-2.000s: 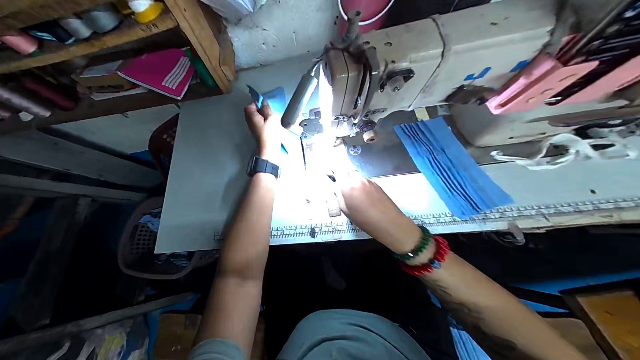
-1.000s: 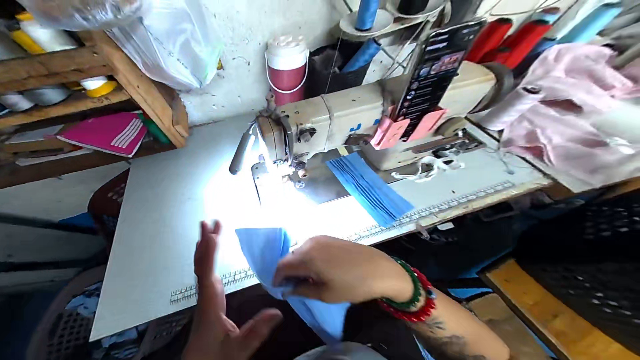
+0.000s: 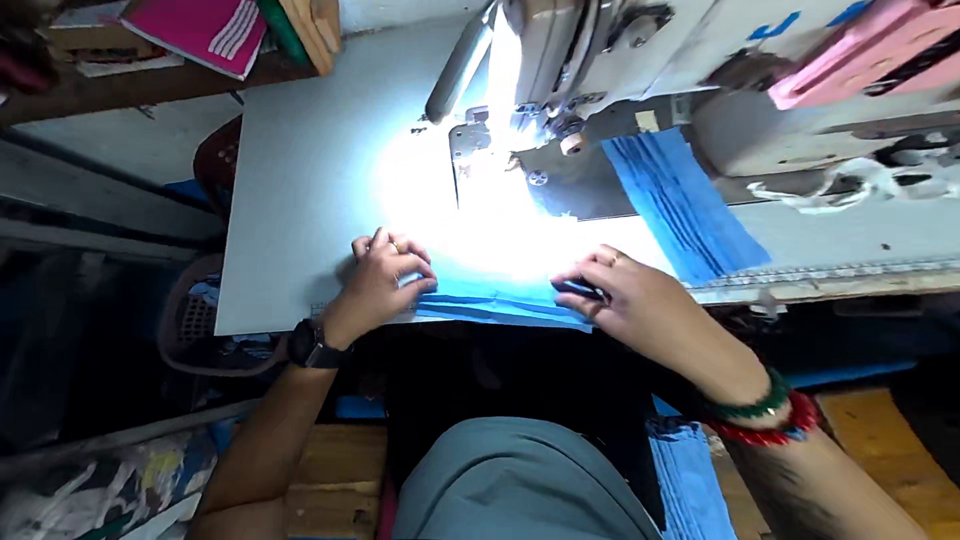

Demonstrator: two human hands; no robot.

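Note:
A blue cloth piece (image 3: 502, 296) lies along the front edge of the sewing table, with folds running across it. My left hand (image 3: 394, 274) pinches its left end between thumb and fingers. At the right end, my right hand (image 3: 622, 296) has its fingertips on the cloth and a small dark object (image 3: 581, 289) between thumb and fingers; what it is cannot be told. Behind the cloth stands an industrial sewing machine (image 3: 555, 45), its needle area washed out by a bright lamp. A pleated stack of blue cloth (image 3: 686, 202) rests on the machine bed, to the right.
A pink holder (image 3: 862, 52) is on the machine's arm, and white strips (image 3: 847, 184) lie below it. A plastic basket (image 3: 191, 322) stands beneath the table's left edge. The wooden shelf (image 3: 285, 71) is at upper left. More blue cloth (image 3: 690, 480) hangs at lower right.
One second ago the blue cloth hung over the table's front edge in my right hand, with my left hand apart from it. Now it lies flat, held at both ends. The view has shifted.

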